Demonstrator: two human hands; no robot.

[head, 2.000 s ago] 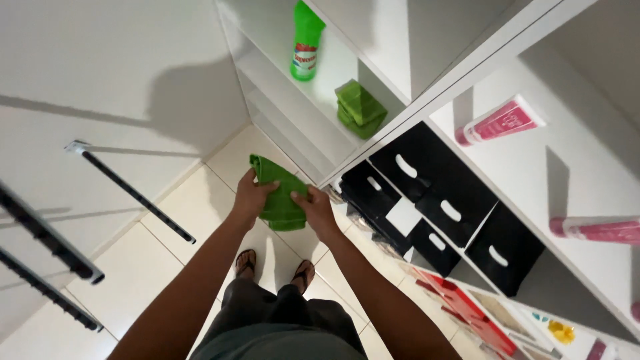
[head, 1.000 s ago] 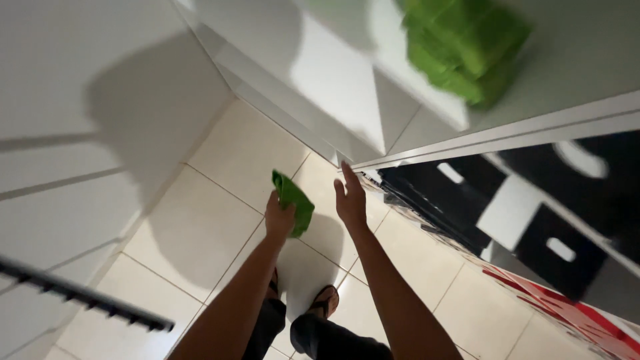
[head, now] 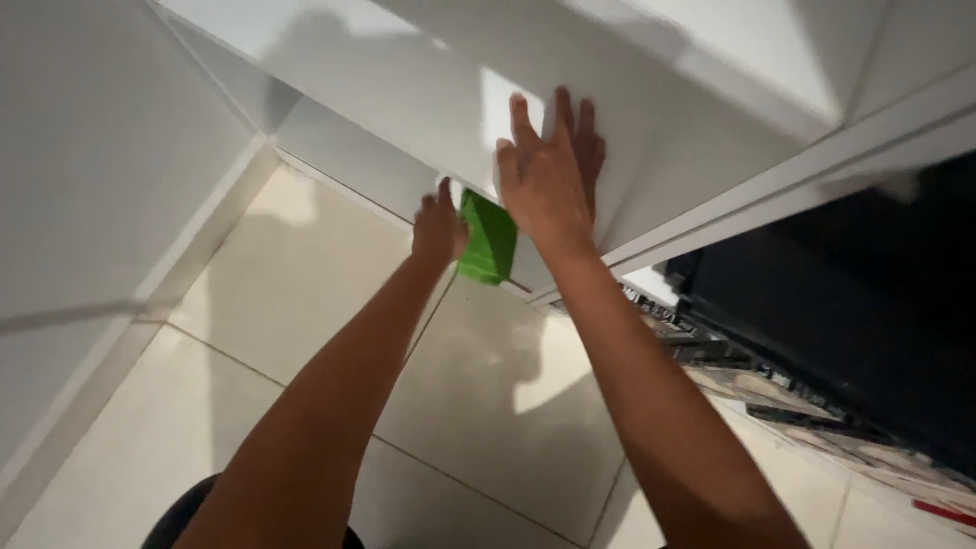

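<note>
A folded green cloth (head: pixel 488 240) is at the edge of the low white shelf, close to the tiled floor. My left hand (head: pixel 441 225) is at the cloth's left side, its thumb against it; part of the grip is hidden. My right hand (head: pixel 550 164) lies with fingers spread on the white shelf board (head: pixel 427 99), above and to the right of the cloth, holding nothing.
A white wall with a baseboard (head: pixel 206 221) stands at the left. To the right are the cabinet's upright panel edge (head: pixel 732 179) and a black bin (head: pixel 831 305). Cream floor tiles (head: pixel 305 267) lie below.
Both hands have moved to the low shelf, the left with the green cloth, the right onto the board. The cloth was in both hands in the oldest frame. The view has moved closer to the cabinet.
</note>
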